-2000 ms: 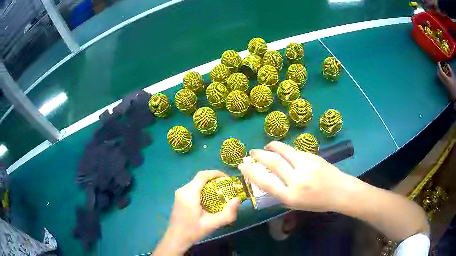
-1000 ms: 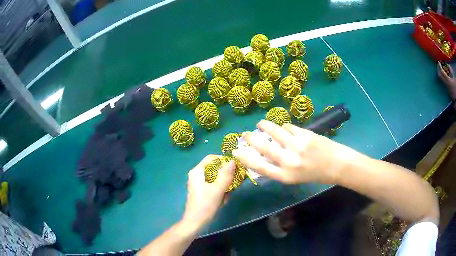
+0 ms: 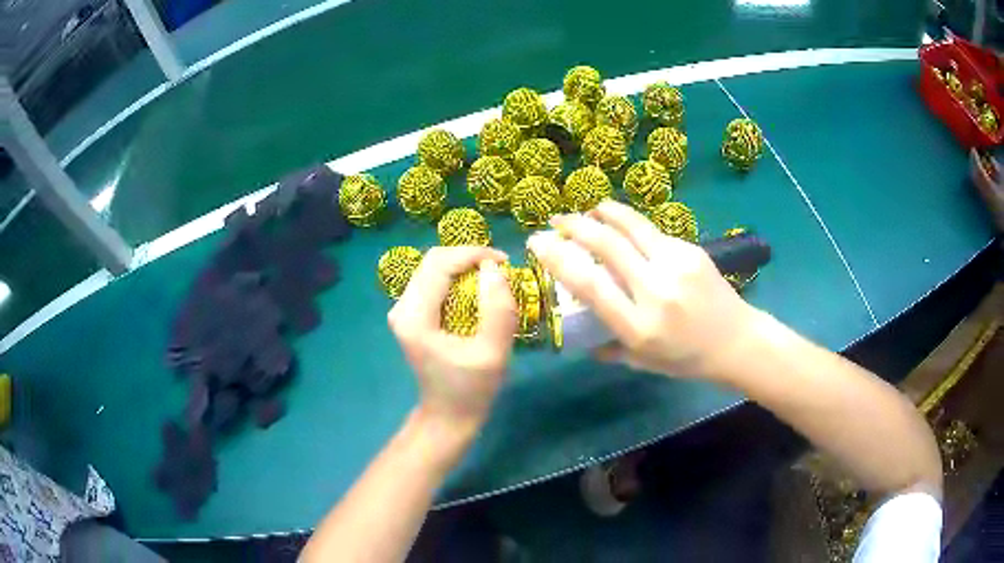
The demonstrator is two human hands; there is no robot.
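Note:
My left hand (image 3: 457, 324) is closed around a gold mesh head (image 3: 462, 305) near the middle of the view. My right hand (image 3: 650, 291) grips a microphone body (image 3: 575, 319) with a pale section and a gold rim. Its black handle (image 3: 740, 255) sticks out to the right past my right hand. The mesh head's gold collar (image 3: 528, 302) faces the gold rim of the body, close to it; my fingers hide part of both, and I cannot tell if they are joined.
Many loose gold mesh heads (image 3: 536, 202) stand on the green table (image 3: 363, 385) behind my hands. A heap of dark foam (image 3: 237, 319) lies at left. A red bin (image 3: 960, 94) and part of another person's hand (image 3: 988, 176) are at far right. An open carton (image 3: 798, 495) is below the table edge.
Both hands, with the mesh head and microphone body, have moved up in the view, further over the table. The body's gold rim shows more clearly than one second ago.

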